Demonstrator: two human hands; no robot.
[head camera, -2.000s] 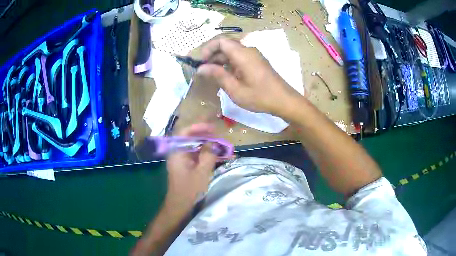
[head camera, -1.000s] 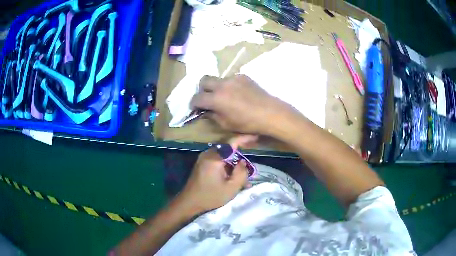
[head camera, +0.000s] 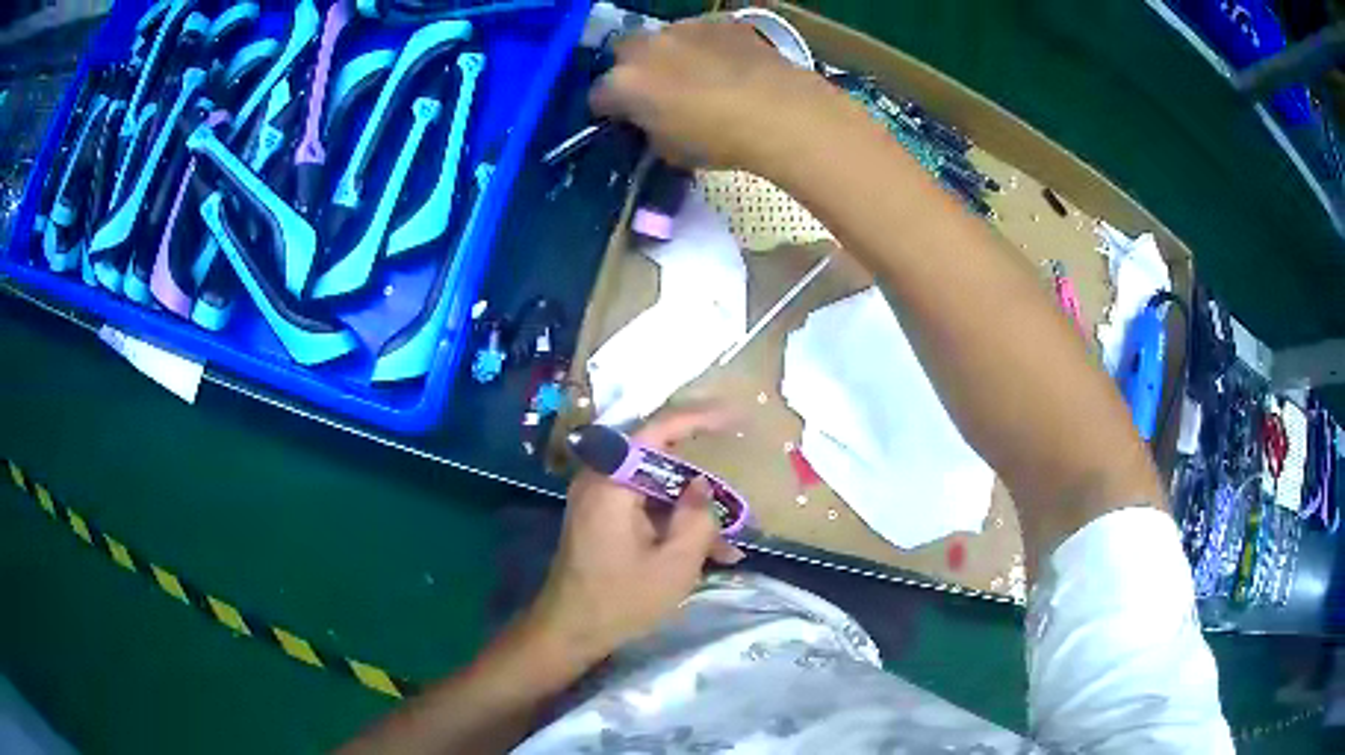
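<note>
My left hand (head camera: 627, 553) holds an open pink pen shell (head camera: 667, 482) near the tray's front edge. Its black tip points up and left, and dark insides with wires show in the shell. My right hand (head camera: 701, 92) is at the top, between the blue bin and the cardboard tray, over the dark bench. Its fingers are bent down. A thin light strip shows below its fingertips, but I cannot tell whether the hand grips it.
The blue bin (head camera: 460, 288) of teal and pink casings stands at the left. The cardboard tray (head camera: 767, 428) holds white paper (head camera: 878, 421), circuit boards (head camera: 922, 140) and a pink knife (head camera: 1069, 295). A blue screwdriver (head camera: 1145, 362) lies at the right.
My right hand has moved from over the tray's white paper up to the gap beside the bin. My left hand still holds the pink shell. The view has shifted and turned towards the left.
</note>
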